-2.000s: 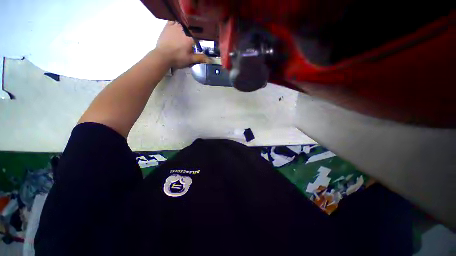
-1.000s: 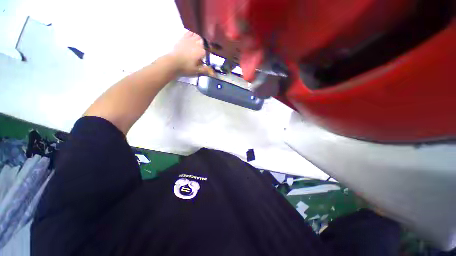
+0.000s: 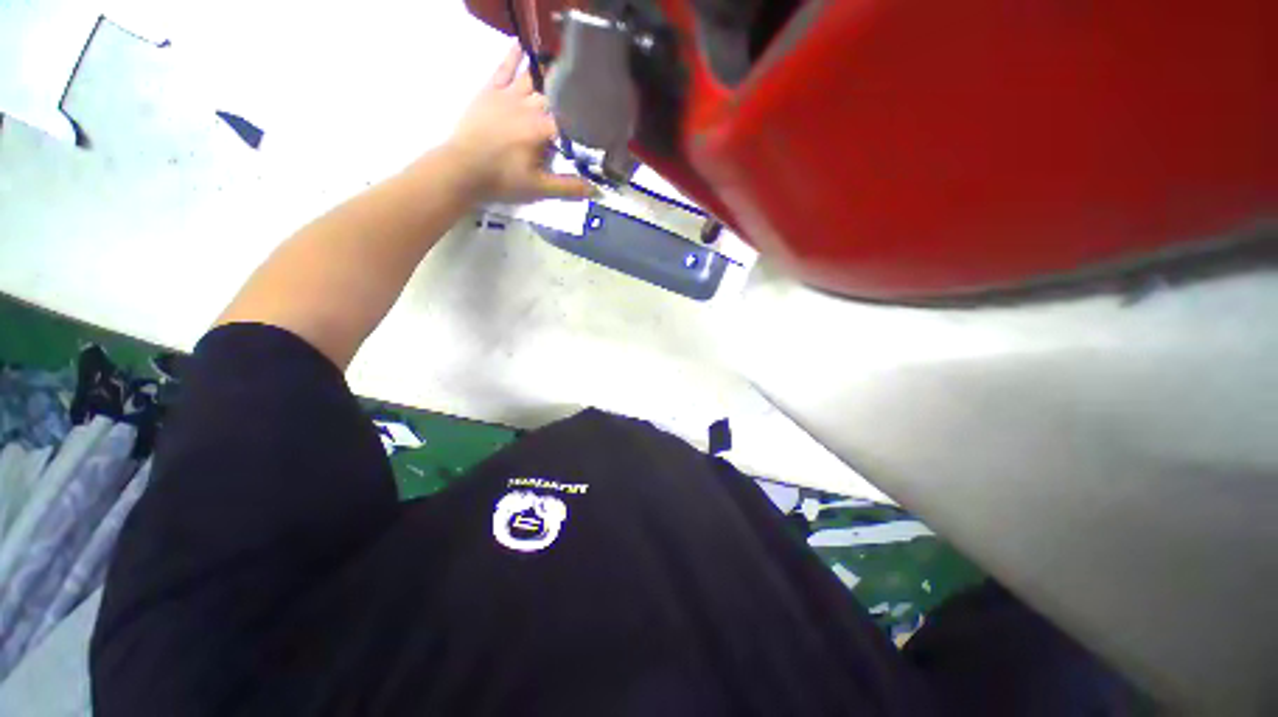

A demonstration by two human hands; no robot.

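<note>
The red body of the fabric cutter (image 3: 981,154) fills the upper right, close to the camera. Its grey base plate (image 3: 638,251) shows under it on the table, partly under a white-topped layer. My left hand (image 3: 507,140) lies flat on the white-topped fabric lay (image 3: 337,84), just left of the dark upright parts, fingers forward and thumb pointing right above the base plate. It grips nothing that I can see. The blade's contact with the cloth cannot be made out. My right hand is not in view.
A dark triangular scrap (image 3: 241,129) and a dark cut line lie at the upper left. A small dark scrap (image 3: 720,436) lies at the table's near edge. A large pale blurred surface (image 3: 1065,462) spans the lower right. Scraps litter the green floor (image 3: 456,460).
The red body has shifted and turned in view, showing more of the base plate than two seconds ago. My left hand stays beside the upright parts, its fingers now more spread. The view has tilted.
</note>
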